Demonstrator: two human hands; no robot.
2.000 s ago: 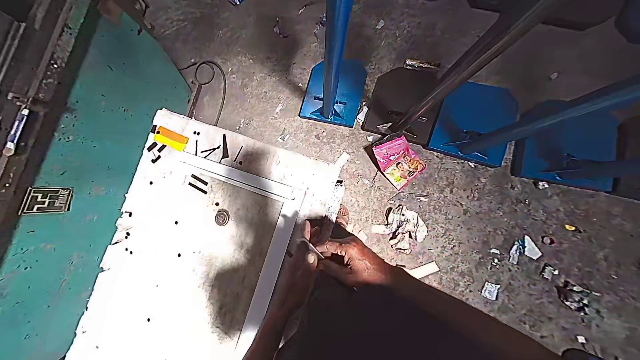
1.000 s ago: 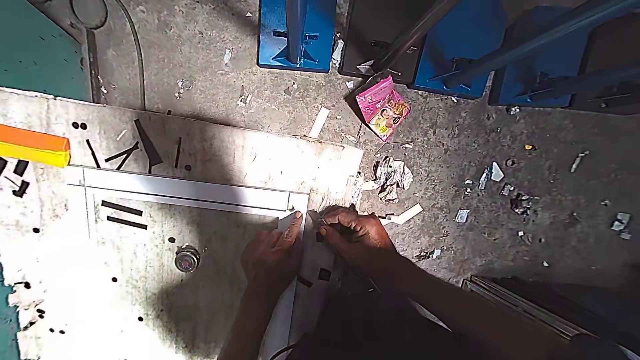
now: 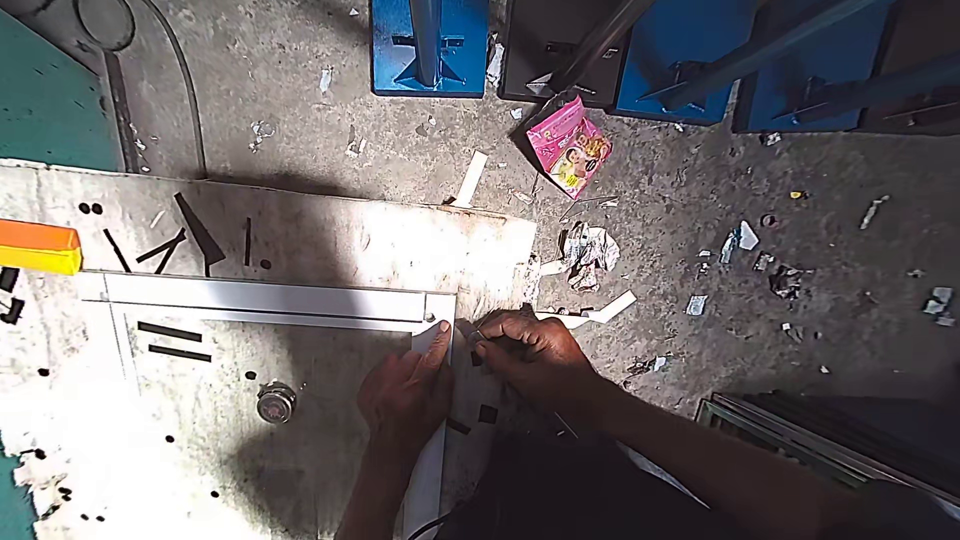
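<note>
A white frame [image 3: 322, 301] lies on a worn light board, its corner near the middle of the head view. My left hand [image 3: 409, 390] rests on the frame's side bar, the index fingertip pressed just below the corner. Just right of that corner, my right hand [image 3: 529, 345] pinches a small thin piece between thumb and fingers; what it is cannot be made out. Several black strips [image 3: 174, 342] and dark dots lie on the board, with a round metal object [image 3: 276, 403] inside the frame. An orange and yellow block [image 3: 39, 246] touches the board at the left.
Blue stand bases [image 3: 427, 56] with poles stand on the concrete floor at the top. A pink packet [image 3: 568, 148], crumpled wrapping [image 3: 589, 253] and scraps litter the floor. Stacked panels [image 3: 780, 442] are at the lower right. A cable [image 3: 196, 112] runs down to the board's back edge.
Both hands are closer to the frame's corner than two seconds ago. My left index finger now lies extended on the bar. The view has moved nearer to the board.
</note>
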